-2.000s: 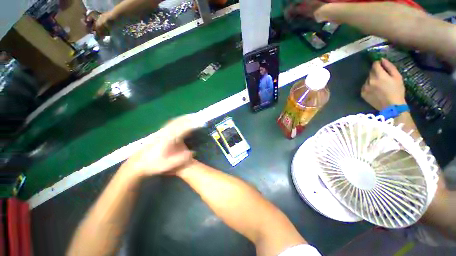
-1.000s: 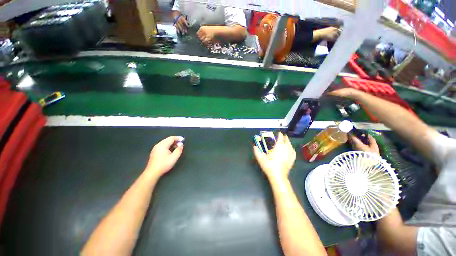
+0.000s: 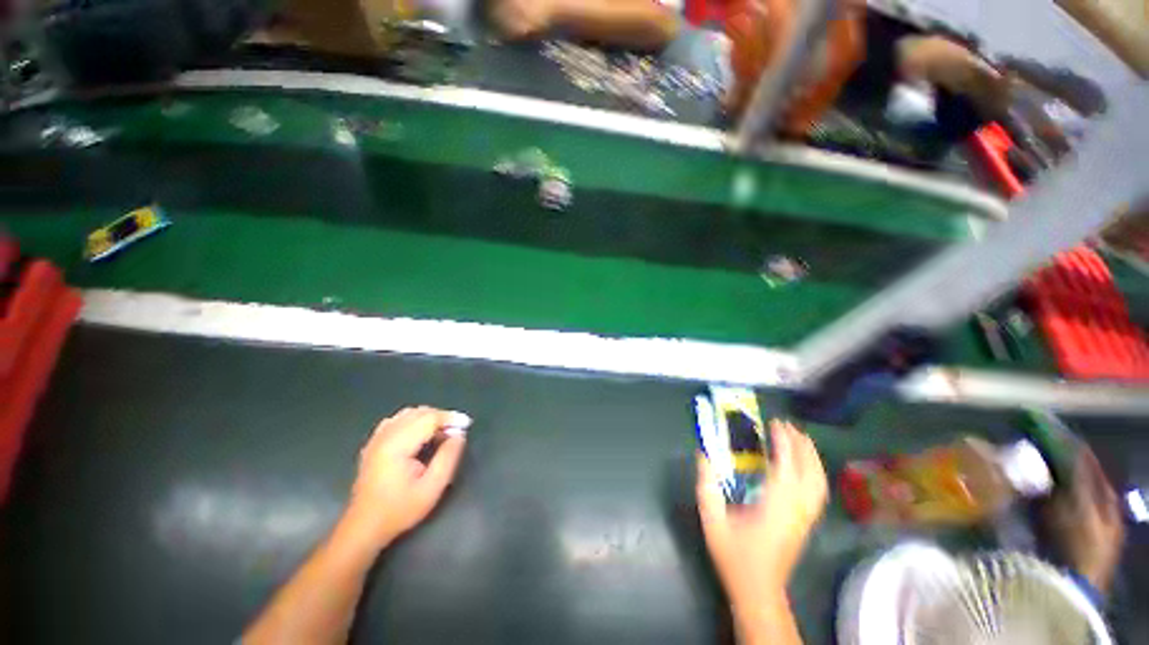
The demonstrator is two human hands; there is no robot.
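My left hand (image 3: pixel 401 476) is over the dark bench left of centre. Its thumb and fingertips hold a tiny pale scrap (image 3: pixel 456 422), too small to identify. My right hand (image 3: pixel 771 514) is right of centre near the belt edge. Its thumb and fingers are around the sides of blue-edged units (image 3: pixel 743 426) with a yellow-framed dark window. They look stacked; their lower end is partly hidden by the hand. The picture is blurred.
The green belt (image 3: pixel 416 271) carries another yellow-and-blue unit (image 3: pixel 126 232) and small pieces. Red trays (image 3: pixel 28 334) stand far left. Right are a slanted post (image 3: pixel 932 284), a dark blurred phone, a bottle (image 3: pixel 926 485), a white fan (image 3: pixel 970 611) and another person's hand (image 3: pixel 1086 517).
My hands, close together two seconds ago, are apart, the left with the scrap and the right at the units. The view has shifted since then; the phone and bottle now sit further right.
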